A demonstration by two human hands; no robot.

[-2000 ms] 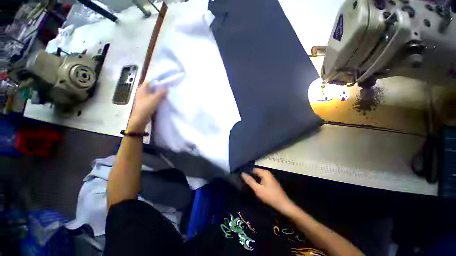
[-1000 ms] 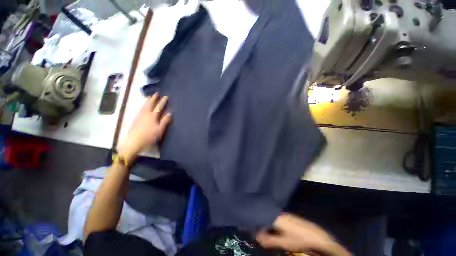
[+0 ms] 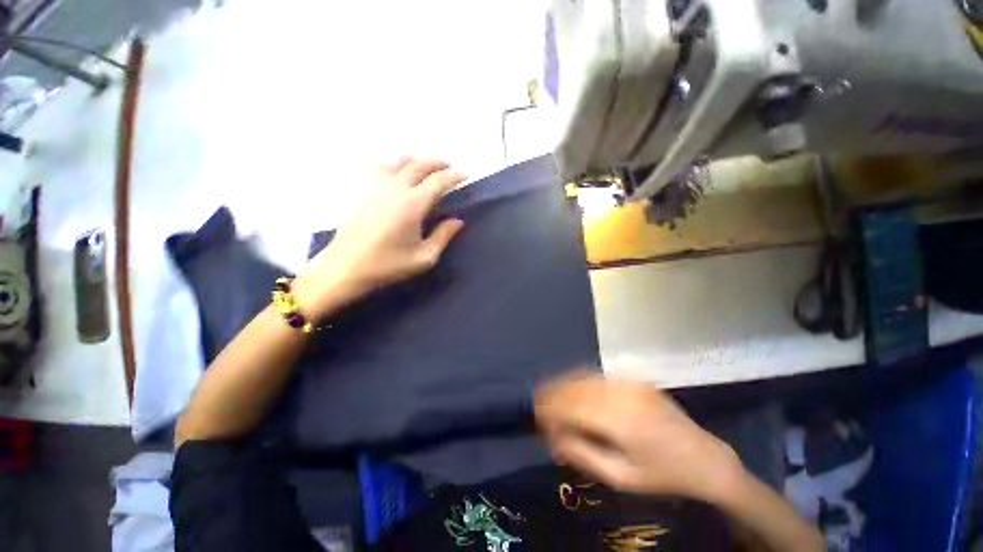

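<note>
A dark grey fabric panel (image 3: 485, 313) lies on the white table just left of the sewing machine head (image 3: 690, 86), its front part reaching over the table edge. My left hand (image 3: 404, 226) rests on the panel's upper part, fingers apart. My right hand (image 3: 614, 431) is blurred at the panel's lower right corner; whether it pinches the cloth cannot be told. A light grey-blue piece (image 3: 162, 345) lies at the left with a dark part beside it. The lit needle area (image 3: 596, 196) is at the panel's upper right edge, partly hidden by the machine head.
Black-handled scissors (image 3: 828, 300) and a dark teal slab (image 3: 895, 283) lie right of the needle. A blue crate (image 3: 390, 498) is below the table edge, another blue crate (image 3: 927, 464) at lower right. A neighbouring machine (image 3: 16, 291) is cut off at far left.
The dark panel is turned and laid flatter beside the machine. My left hand has moved from its left side onto its upper part; my right hand is higher. The view has shifted right.
</note>
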